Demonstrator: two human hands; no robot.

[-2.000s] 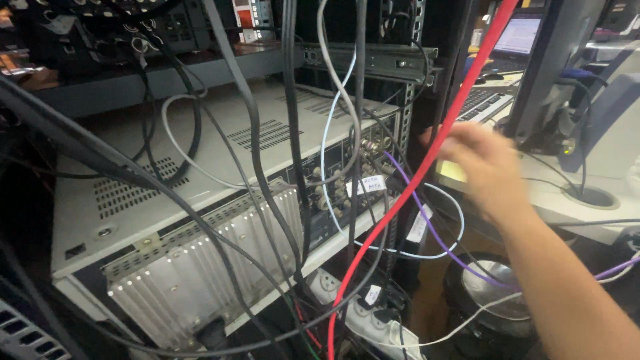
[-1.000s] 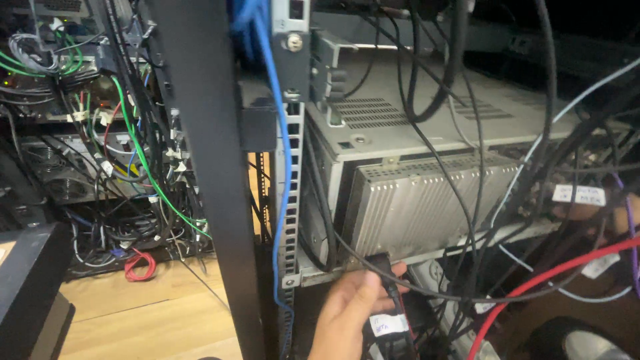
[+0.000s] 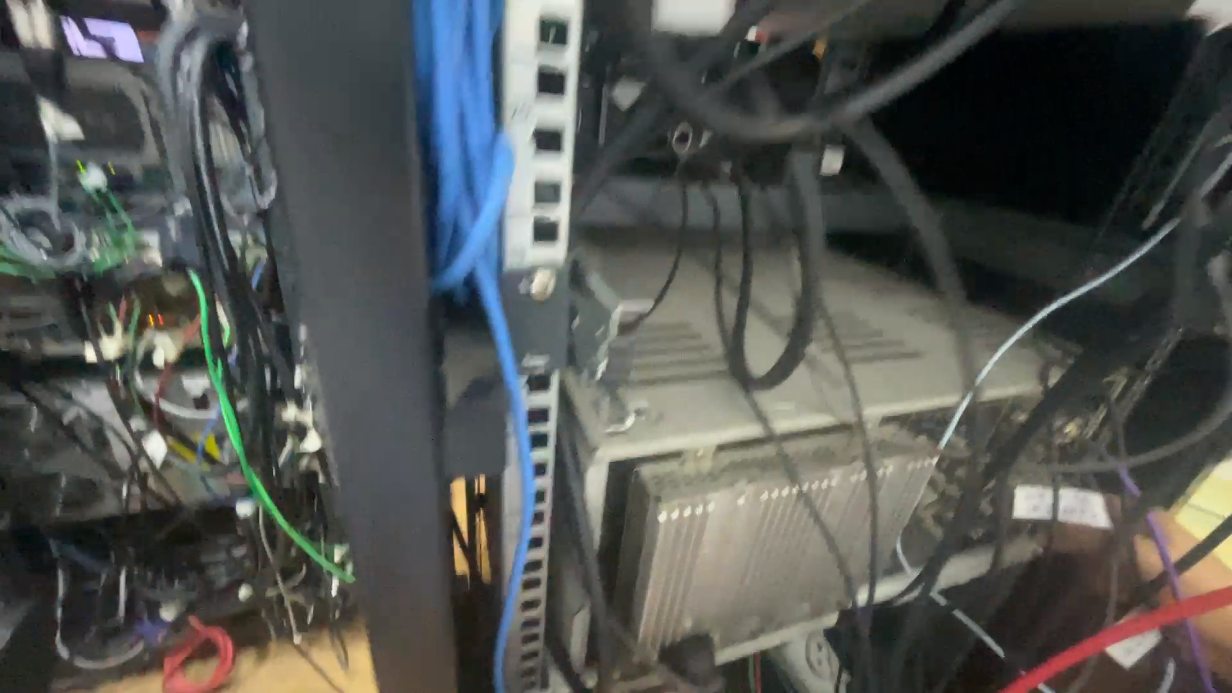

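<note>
Part of my right hand (image 3: 1189,568) shows at the right edge, behind the purple cable (image 3: 1169,568) and near the thick red cable (image 3: 1126,635); its fingers are blurred and mostly hidden. My left hand is out of view. A grey metal rack unit (image 3: 770,395) with a vented top and a finned heat sink (image 3: 770,549) fills the middle. Below the fins is a black plug (image 3: 691,659), with no hand seen on it. White labels bearing writing (image 3: 1061,505) hang on cables beside the connectors at the unit's right end.
A dark rack post (image 3: 356,337) and a perforated rail (image 3: 539,481) stand left of the unit, with a blue cable bundle (image 3: 462,144) along them. Black cables (image 3: 770,366) loop across the unit. Another rack with tangled wiring and a green cable (image 3: 226,414) is at far left.
My left hand, at the black plug under the heat sink one second ago, has left the view. The view, which swung left earlier, now sits closer to the rack post and is blurred.
</note>
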